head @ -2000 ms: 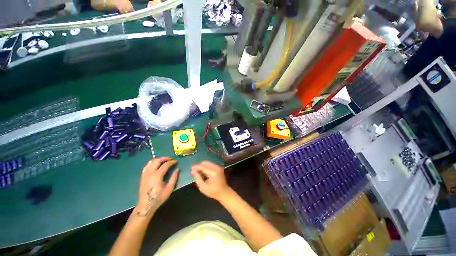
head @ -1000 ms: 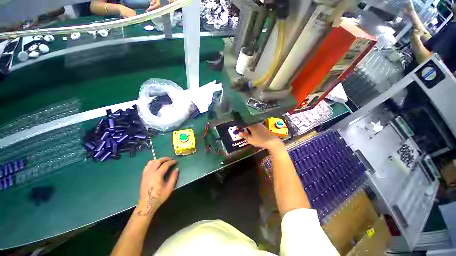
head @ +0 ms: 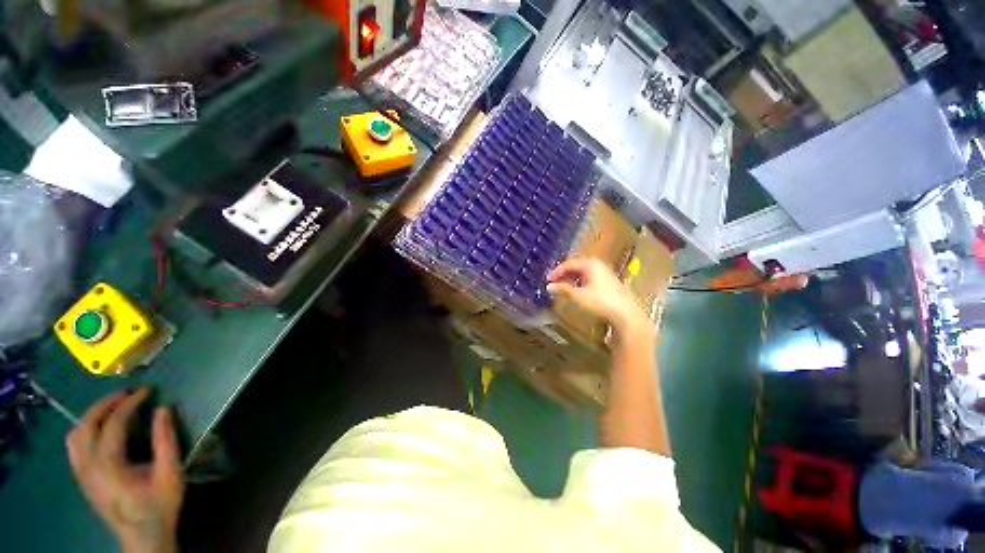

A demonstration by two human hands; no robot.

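Observation:
My right hand (head: 589, 290) is at the near right corner of the full blister tray (head: 408, 240), fingertips pinched over the purple housings (head: 508, 205). Whether a housing is between the fingertips is too small to tell. My left hand (head: 127, 464) rests at the bench's front edge, fingers apart and empty. The black fixture (head: 308, 240) with white lettering stands on the bench, its pale seat (head: 262, 210) without a housing.
The left yellow button box (head: 105, 329) and the right one (head: 378, 144) flank the fixture. A cardboard carton (head: 583, 378) is under the tray. A crumpled plastic bag (head: 32, 259) is at far left. A red stool (head: 810, 486) and a person's blue clothing (head: 918, 502) are at lower right.
The view has swung to the right. My right hand has left the fixture and reached the full tray. My left hand remains by the bench edge.

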